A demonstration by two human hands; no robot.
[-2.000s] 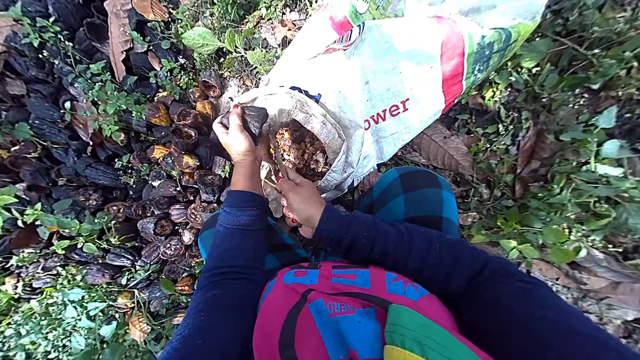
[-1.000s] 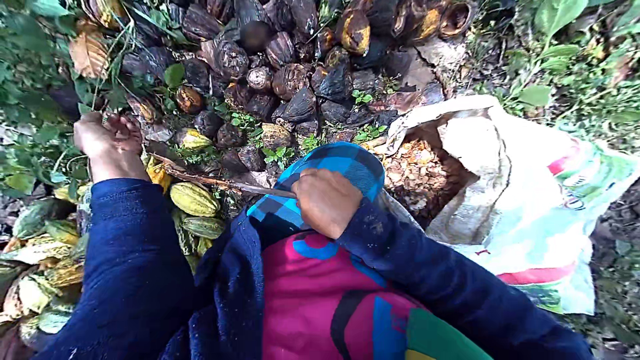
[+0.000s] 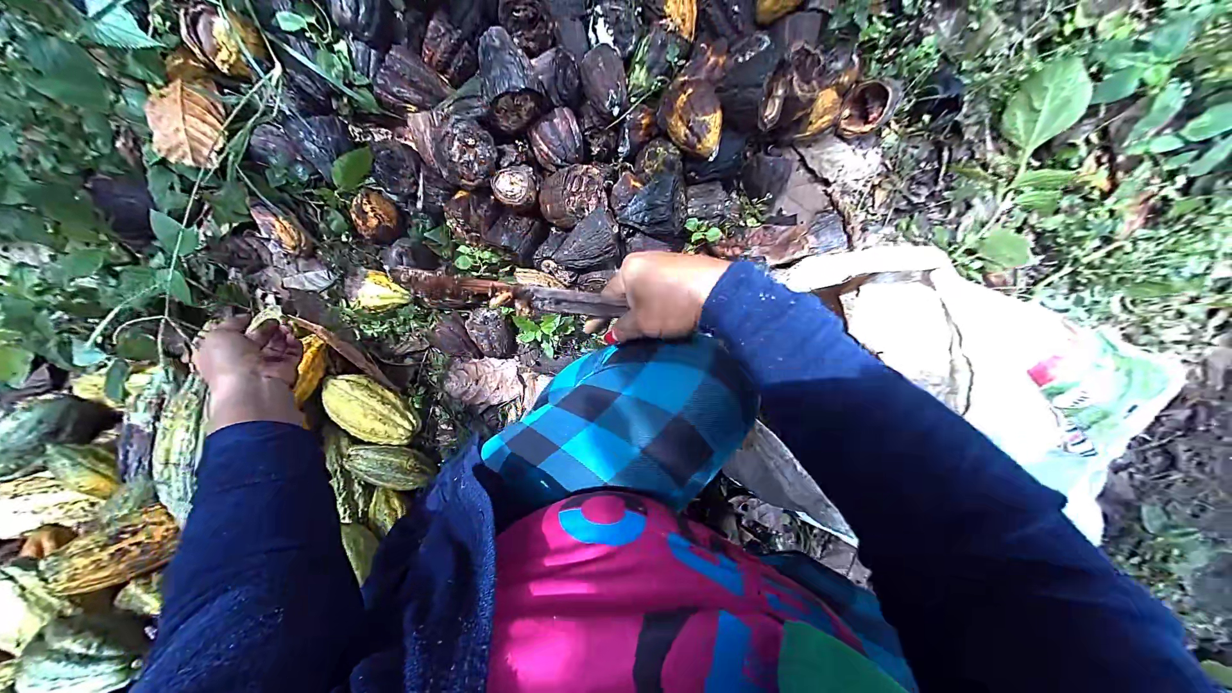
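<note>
My left hand [image 3: 248,364] is at the left, fingers curled, over a pile of green and yellow cacao pods [image 3: 371,409]. A small pale green piece shows at its fingertips; whether the fingers grip it is unclear. My right hand [image 3: 662,294] is closed around one end of a long, stained machete-like tool [image 3: 577,302], which points left above my checked blue clothing. Close to my right sleeve lies a white sack [image 3: 1001,385], its mouth partly hidden by the arm; the contents cannot be seen.
Dark, opened cacao pod husks [image 3: 573,197] lie heaped across the top middle. Leafy plants [image 3: 67,192] border the left side, and more low greenery [image 3: 1049,125] grows at the upper right. A dry brown leaf [image 3: 186,123] lies at the upper left.
Two seconds ago both hands were together at the sack's mouth, the left holding a dark husk; now they are apart, the left at the fresh pods. The view has turned a lot.
</note>
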